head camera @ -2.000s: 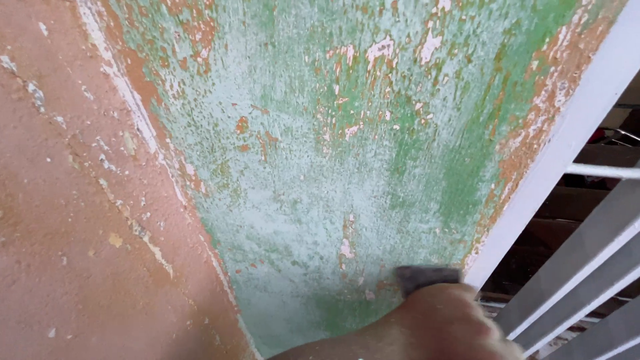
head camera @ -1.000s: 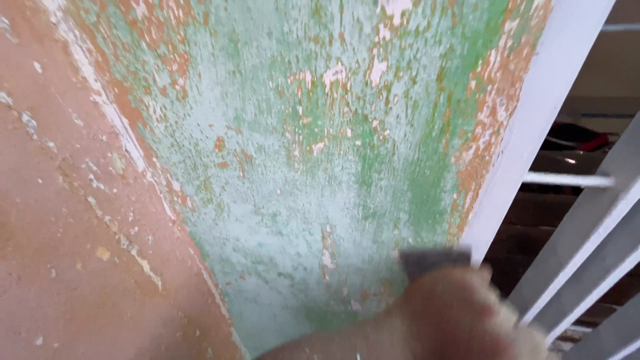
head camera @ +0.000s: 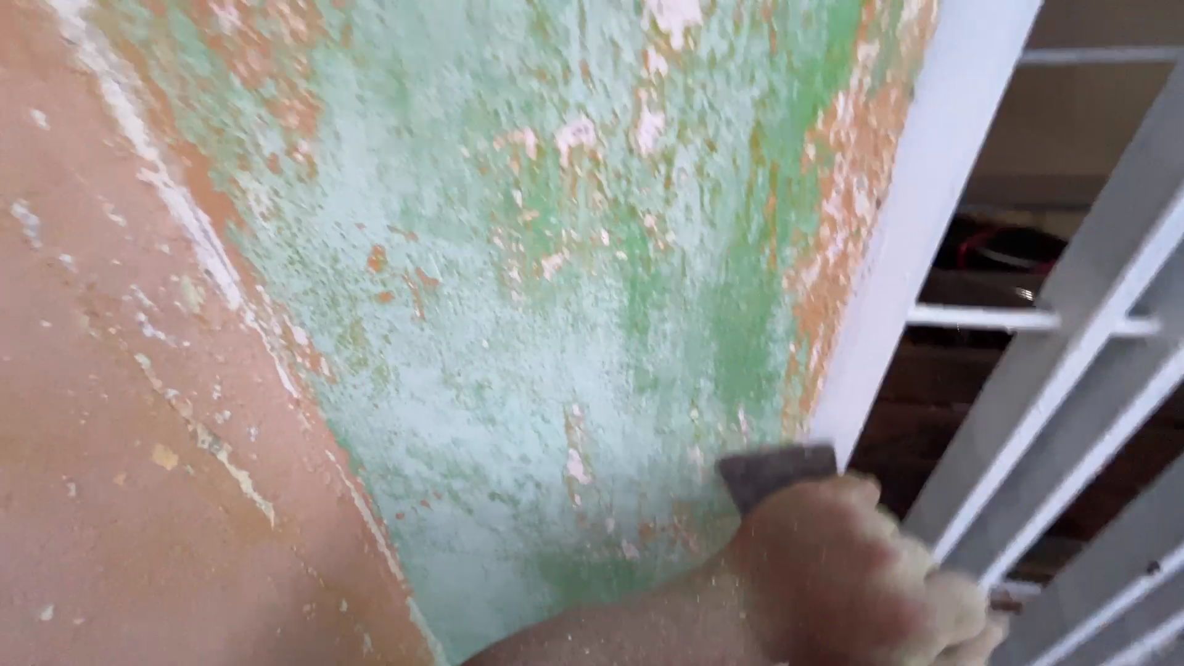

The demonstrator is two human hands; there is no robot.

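My right hand (head camera: 860, 573) is at the lower right, its back towards the camera and its fingers closed round a scraper. The scraper's flat dark blade (head camera: 777, 470) sticks out above the fist, tilted, at the right edge of the green wall strip, by the foot of the visible white frame. The handle is mostly hidden in the fist. Worn green and pale paint covers the wall strip (head camera: 518, 370), with pink and orange-brown patches showing through. The hand is slightly blurred. My left hand is out of view.
A pinkish-brown wall face (head camera: 139, 416) meets the green strip along a chipped edge at the left. On the right, a white frame (head camera: 911, 222) borders the strip, with grey-white slats and bars (head camera: 1045, 398) beyond it. Dark, unclear objects lie behind the bars.
The wall sits closer and further left in the view than before. My right hand stays closed round the scraper, and the blade is now beside the white frame.
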